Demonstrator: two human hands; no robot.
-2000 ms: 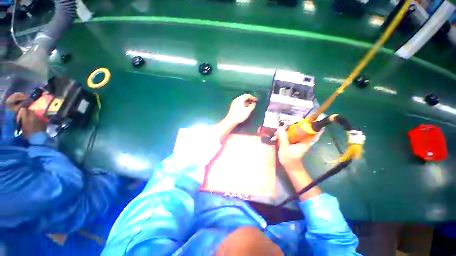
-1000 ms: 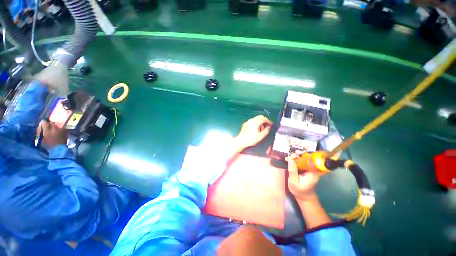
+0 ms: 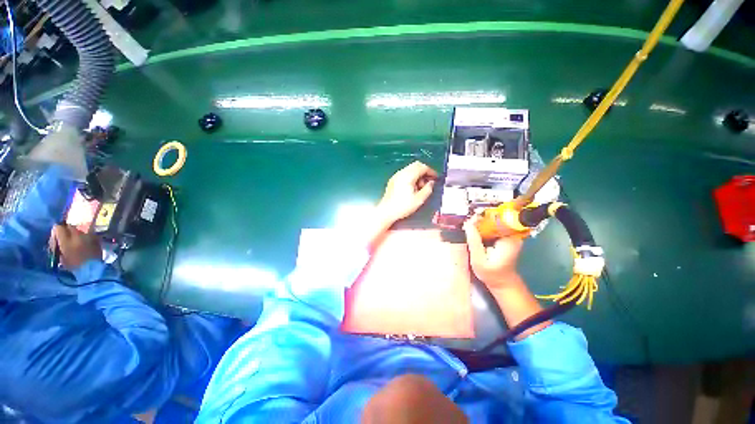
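My right hand [image 3: 497,258] is closed round the orange electric screwdriver [image 3: 500,221], its dark front end pointing left above the mat's top right corner. My left hand [image 3: 409,189] rests left of the grey-white screw feeder [image 3: 488,149], fingers curled; whether it holds something small cannot be told. The feeder has an open top with silvery mechanism inside. The salmon-red mat [image 3: 411,286] lies in front of my body, washed out by glare. A yellow cord [image 3: 608,101] slants up from the screwdriver.
Small round black parts [image 3: 315,118] stand spaced along the green bench. A yellow tape roll [image 3: 170,158] lies at the left. A neighbouring person in blue [image 3: 108,319] works at a black device [image 3: 124,207] under a grey duct [image 3: 87,62]. A red box [image 3: 736,207] is at the right edge.
The camera view has shifted. The screwdriver and both hands stay near the feeder, with little change in grip. The left hand remains beside the feeder.
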